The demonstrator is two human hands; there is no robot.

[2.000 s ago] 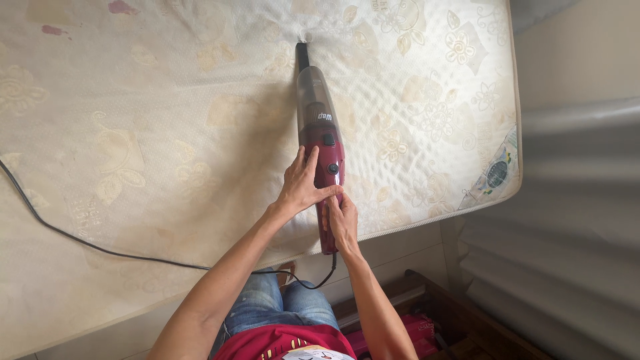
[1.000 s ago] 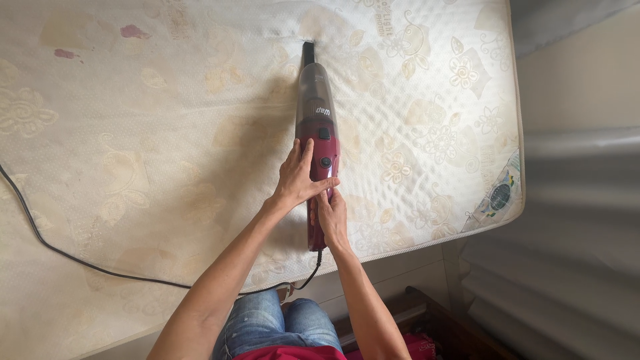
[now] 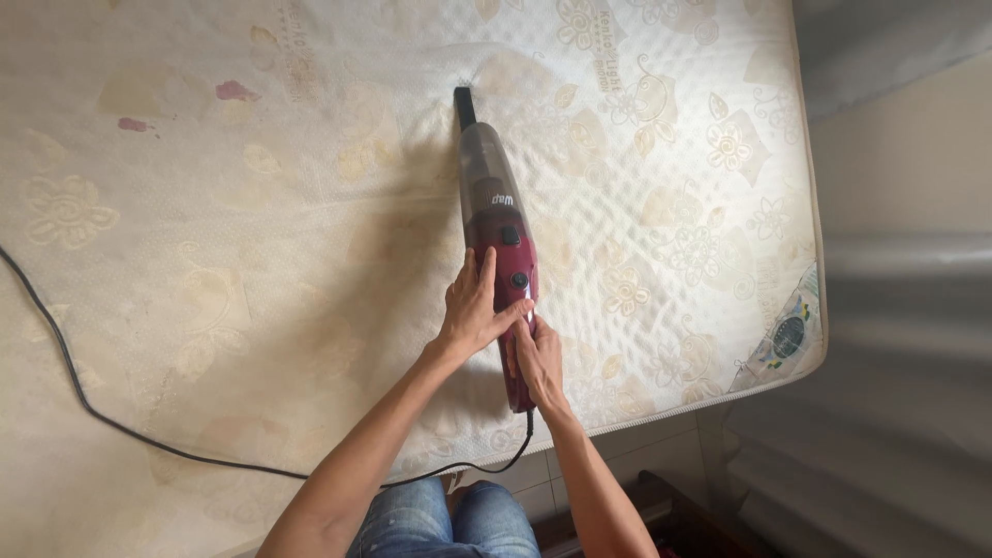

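Observation:
A dark red Wap handheld vacuum cleaner (image 3: 504,256) with a clear dust cup lies along the middle of the view over a floral-patterned mattress (image 3: 310,232). Its black crevice nozzle (image 3: 465,108) has its tip on the mattress fabric. My left hand (image 3: 474,310) rests on the left side of the red body, fingers pointing forward and thumb across the top, below the round button. Around the rear handle my right hand (image 3: 538,360) is closed, just behind the left thumb. A black power cord (image 3: 530,434) leaves the handle's end.
The cord (image 3: 77,380) runs across the mattress at the left. Reddish stains (image 3: 236,91) mark the fabric at the upper left. A grey curtain (image 3: 907,372) hangs beyond the mattress's right edge. Below the front edge are floor tiles (image 3: 659,453) and dark wooden furniture (image 3: 682,511).
Both hands keep their hold on the vacuum cleaner. The view has shifted somewhat, and the nozzle's place on the mattress has changed little, if at all.

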